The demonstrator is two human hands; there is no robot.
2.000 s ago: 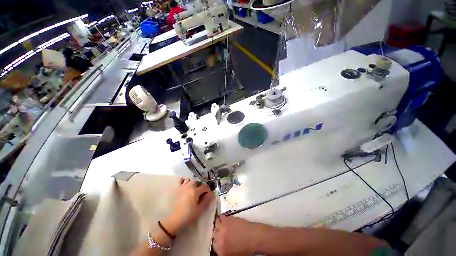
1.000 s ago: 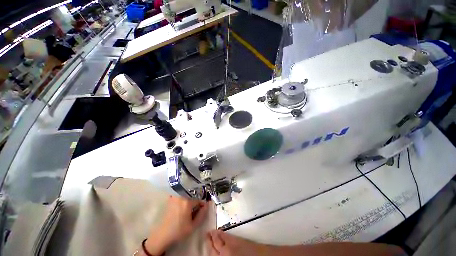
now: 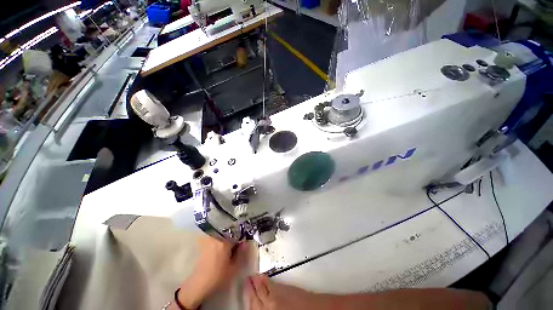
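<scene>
A beige fabric panel [image 3: 154,251] lies on the white table left of the sewing machine's needle. My left hand [image 3: 211,265] lies on it, fingertips beside the metal presser foot area [image 3: 248,233]; whether the fingers grip cloth is hidden. My right hand [image 3: 270,293] is lower, at the panel's right edge, with thumb and fingers closed on the cloth. A grey tab [image 3: 123,221] shows at the panel's top edge. The needle tip is too small to make out. The white sewing machine [image 3: 376,133] stands over the table.
Layered beige-grey panels [image 3: 56,281] lie at the far left. A small white fan [image 3: 151,111] stands behind the machine head. Black cables [image 3: 464,227] loop at the table's right, near a printed ruler scale [image 3: 436,260]. Grey fabric [image 3: 530,266] is at the lower right. Another sewing table [image 3: 206,39] stands behind.
The camera view has shifted, so the machine sits further left than a second ago. Both hands stay by the panel's right edge, the left close to the presser foot. Any cloth feed is too small to tell.
</scene>
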